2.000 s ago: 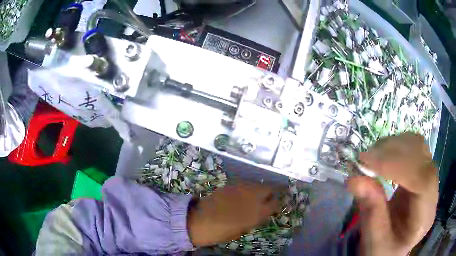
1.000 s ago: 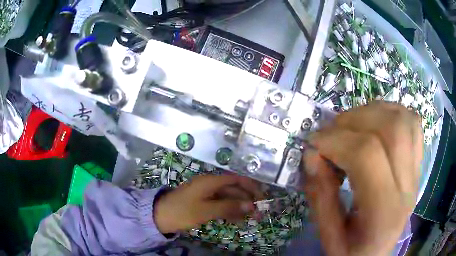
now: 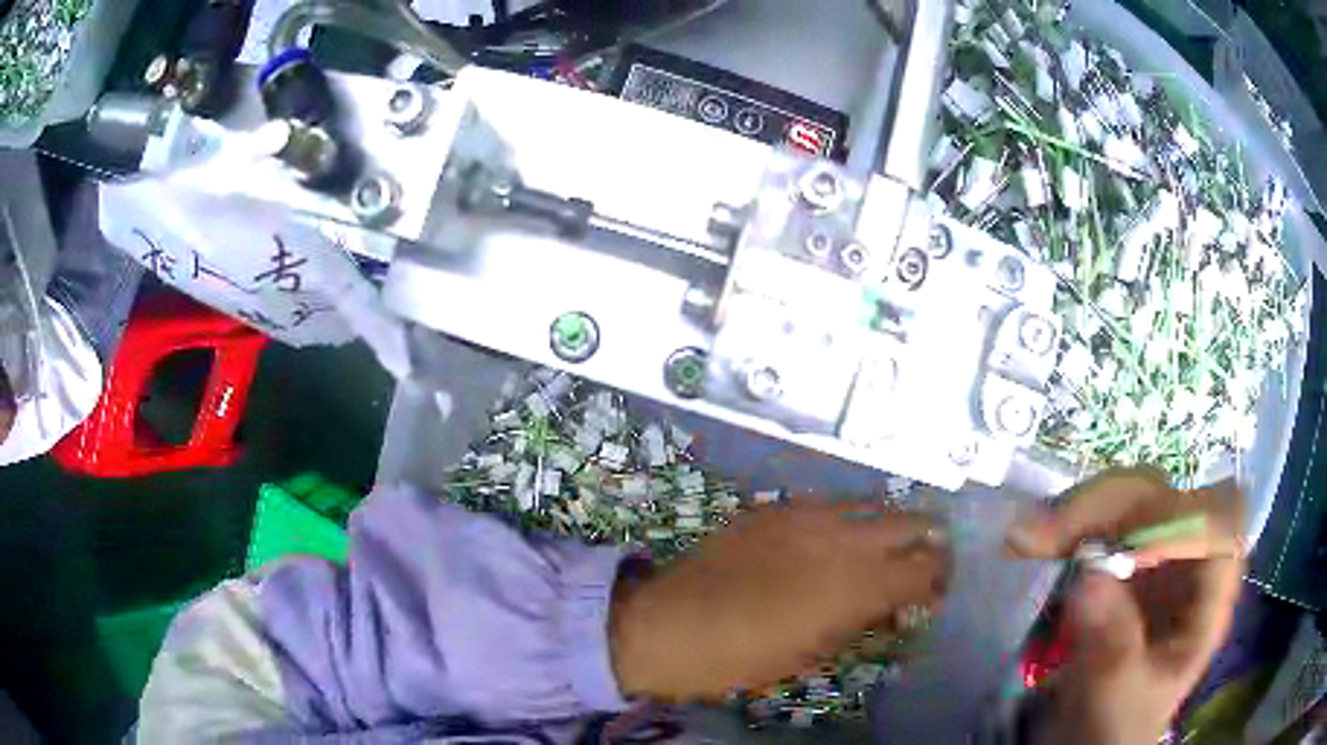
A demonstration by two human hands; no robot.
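Note:
The silver metal press fixture (image 3: pixel 626 262) runs across the middle, with a thin dark rod along it and a tiny green spot near its right end. My left hand (image 3: pixel 786 597) is below the fixture, over the lower parts tub (image 3: pixel 415 437); its fingers are blurred, and I cannot tell if they hold anything. My right hand (image 3: pixel 1150 582) is just below the fixture's right end, with thumb and fingers closed on a small white-headed piece (image 3: pixel 1113 560). The large translucent tub (image 3: pixel 1288 480) of white-headed pieces with green stems is at the right.
A handwritten note (image 3: pixel 269 277) hangs from the fixture's left end, below air fittings (image 3: pixel 296 88). A black controller (image 3: pixel 728 105) and a metal rail (image 3: pixel 920 102) are behind the fixture. A red stool (image 3: pixel 160 393) and a green object (image 3: pixel 299 524) are at the lower left.
My right hand has moved from the fixture's slot down and right, away from the fixture. My left hand has moved right. The rod's dark coupling shows again.

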